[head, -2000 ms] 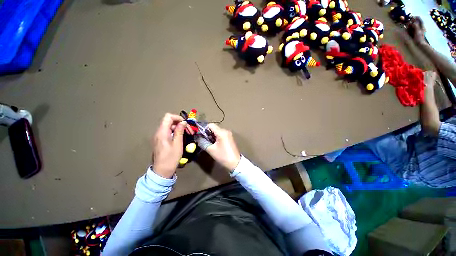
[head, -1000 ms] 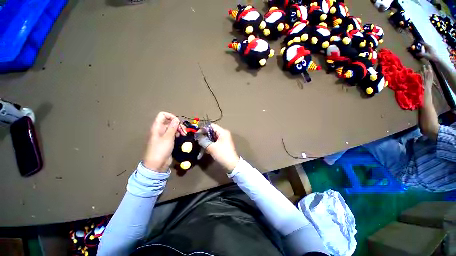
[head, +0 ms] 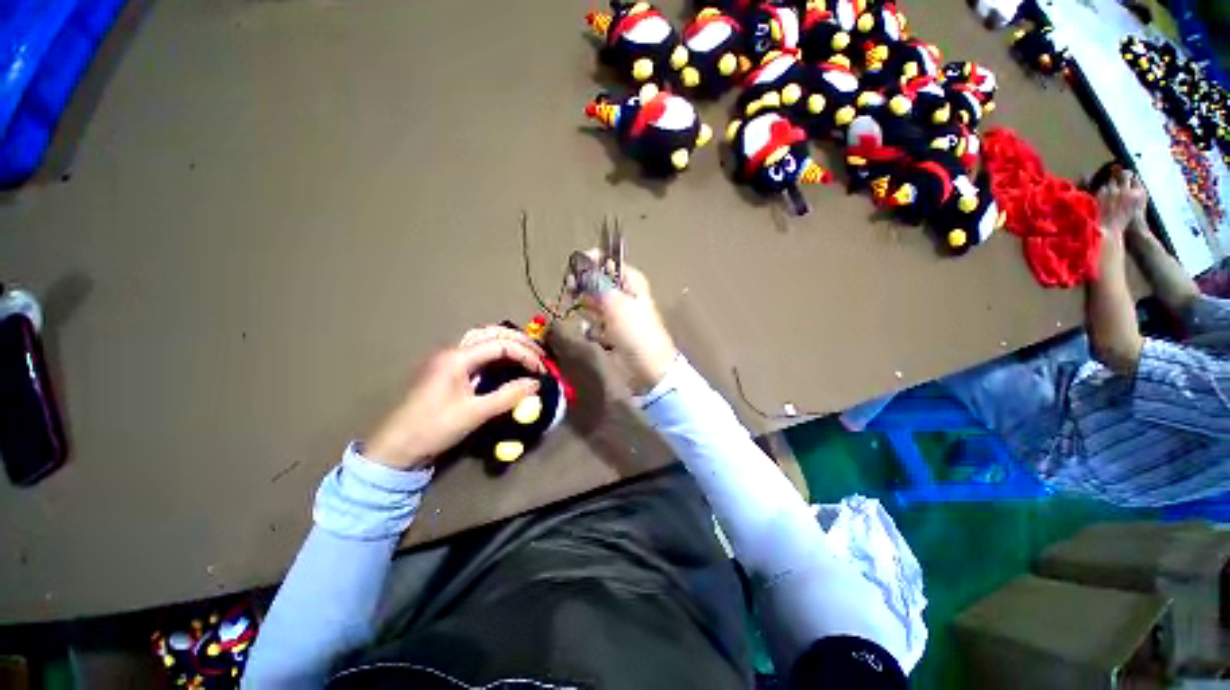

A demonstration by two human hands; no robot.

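A plush penguin (head: 544, 411) lies near the table's front edge, yellow feet toward me, striped hat tip pointing away. My left hand (head: 472, 391) is closed over its left side and holds it. My right hand (head: 623, 313) is raised beyond and to the right of the toy, holding small metal snips (head: 614, 243) with the blades pointing away from me. A dark thread (head: 526, 256) runs from beyond the toy toward my right hand. Whether the thread joins the toy or the hand cannot be told. No needle can be made out.
Penguins (head: 823, 81) are heaped at the far side, with red scarf pieces (head: 1045, 216) beside them. A blue tray (head: 41, 81) and a phone (head: 30, 398) are at left. Another thread (head: 755, 398) lies near the front edge. Another person's hands (head: 1117, 202) rest at right.
My right hand has moved away from the penguin, forward and right, with the snips. My left hand has gone from pinching near the head to covering the toy's side. The view has shifted slightly right.
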